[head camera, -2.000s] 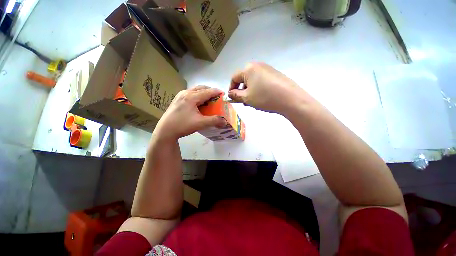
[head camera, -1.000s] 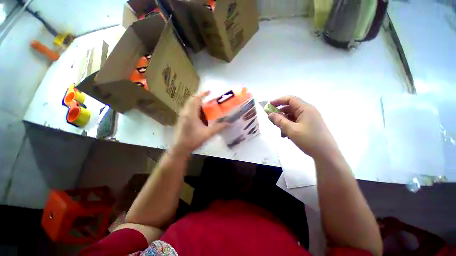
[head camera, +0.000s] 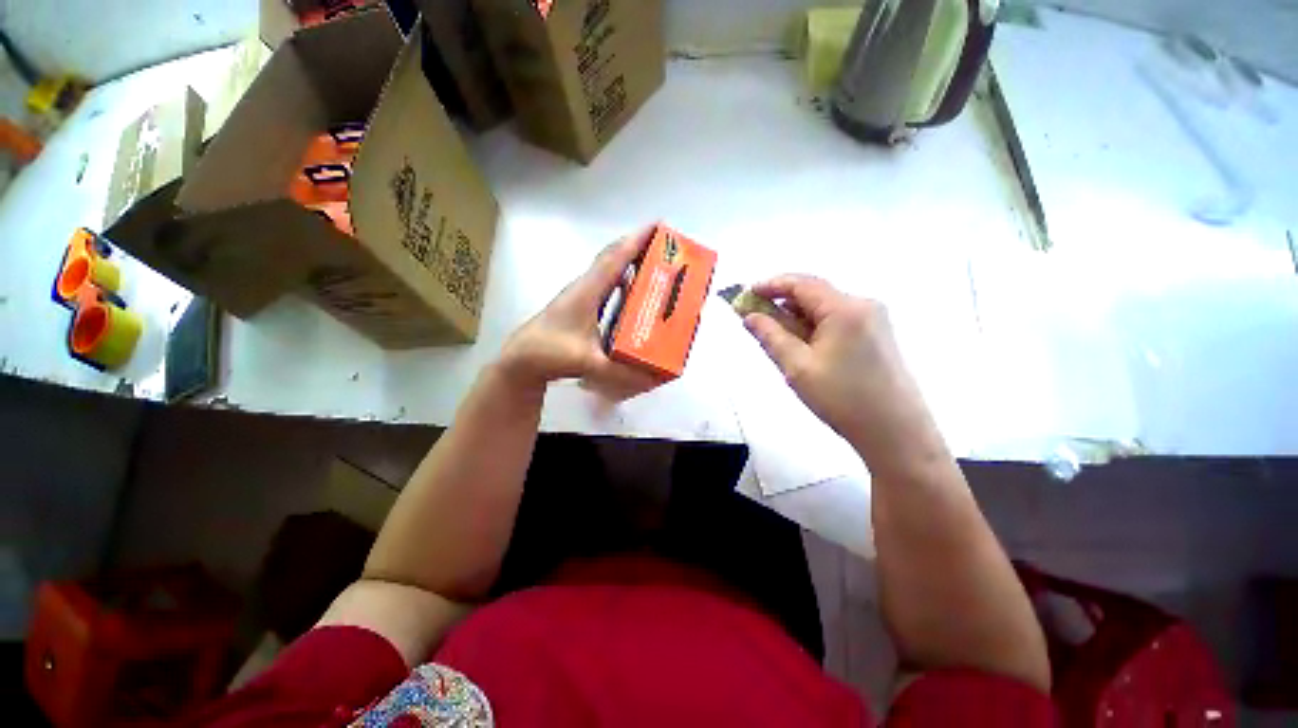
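Note:
My left hand (head camera: 577, 334) holds a small retail box (head camera: 665, 303) over the front of the bench. The box shows an orange face with dark print towards me. My left fingers and palm cover its left side. My right hand (head camera: 816, 339) is just right of the box, not touching it. It pinches a small slim olive-yellow tool with a dark tip, perhaps a knife (head camera: 757, 306), between thumb and fingers. The tip points towards the box.
An open brown carton (head camera: 413, 213) with orange-topped boxes stands left; another carton (head camera: 605, 71) stands behind. Yellow-orange rolls (head camera: 104, 330) and a dark flat phone (head camera: 192, 349) lie far left. A kettle (head camera: 900, 71) stands at the back. White paper (head camera: 790, 462) overhangs the bench edge.
The box has been turned from its slotted top and printed side to an orange face with print. My right hand still holds the small tool beside it. The camera view has shifted.

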